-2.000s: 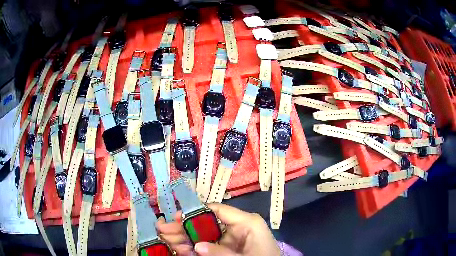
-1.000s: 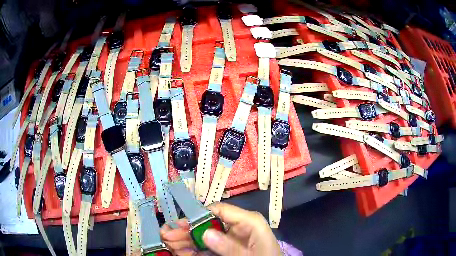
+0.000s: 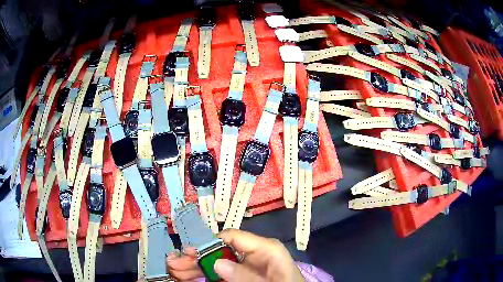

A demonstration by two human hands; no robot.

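My right hand (image 3: 253, 256) holds a smartwatch (image 3: 215, 260) at the bottom centre, thumb on its display, which shows green and red. Its grey-blue strap points up and left. A second watch strap (image 3: 156, 245) stands beside it at the left; its watch case is mostly cut off by the bottom edge. My left hand cannot be made out; what holds the second watch is hidden. Two watches, one with a dark screen (image 3: 124, 152) and another beside it (image 3: 165, 148), lie face up just above. Other watches (image 3: 255, 158) lie face down around them.
The red-orange watch tray (image 3: 325, 165) lies under the rows. White square pieces (image 3: 291, 53) stand in a column between it and a second tray (image 3: 405, 212) covered with watches. A slotted red-orange crate (image 3: 480, 71) is at far right. White paper (image 3: 14, 231) lies at left.
The held watch has moved slightly down and left, with the thumb still on its display. The second watch has moved down, so its lit display no longer shows.
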